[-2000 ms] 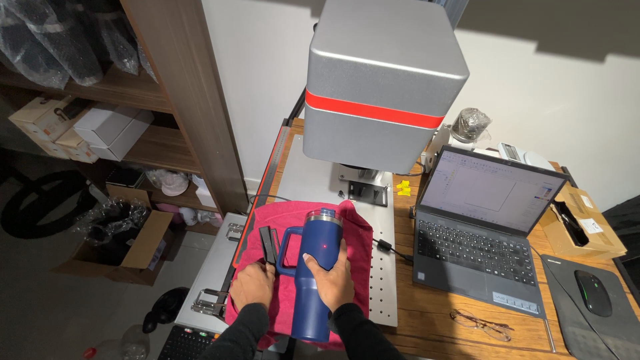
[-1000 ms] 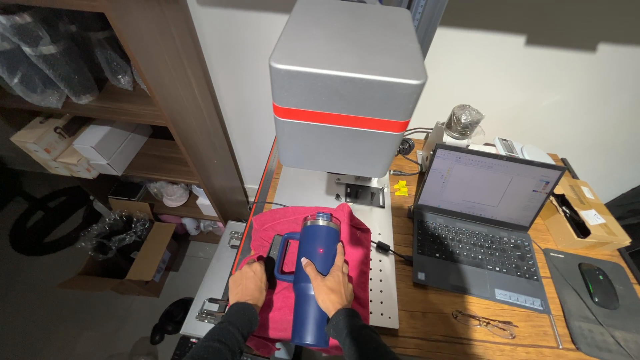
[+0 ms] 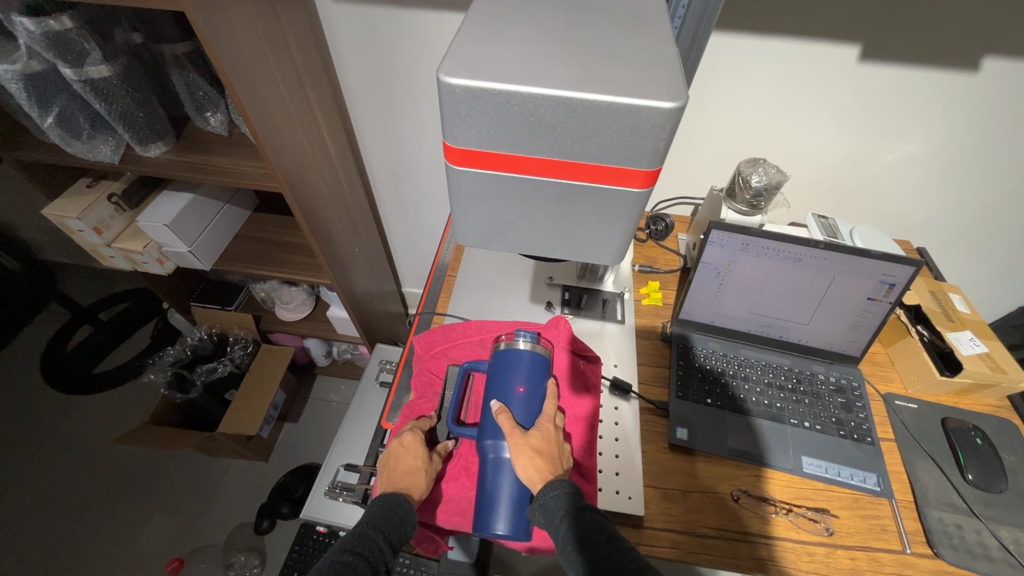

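Note:
A blue tumbler with a handle and a clear lid (image 3: 500,480) lies on a pink cloth (image 3: 580,368), its lid end pointing away from me. A small red light dot shows on its side. My right hand (image 3: 538,444) grips the tumbler's middle, thumb on top and fingers along the right side. Left of the handle, my left hand (image 3: 412,462) holds the near end of a dark flat bar (image 3: 446,400) that lies on the cloth. Above and beyond stands a grey laser-marking machine head (image 3: 552,168) with a red band, over a perforated metal plate (image 3: 620,448).
To the right are an open laptop (image 3: 768,384), eyeglasses (image 3: 784,512), a mouse (image 3: 974,454) on a pad and a cardboard box (image 3: 944,344). Yellow pieces (image 3: 651,293) sit beside the plate. At left stand a metal case (image 3: 340,472), wooden shelves (image 3: 272,240) and an open carton (image 3: 248,408).
The dark bar stood farther from the handle two seconds ago and now lies close against it, with my left hand at its near end. My right hand keeps its grip on the tumbler.

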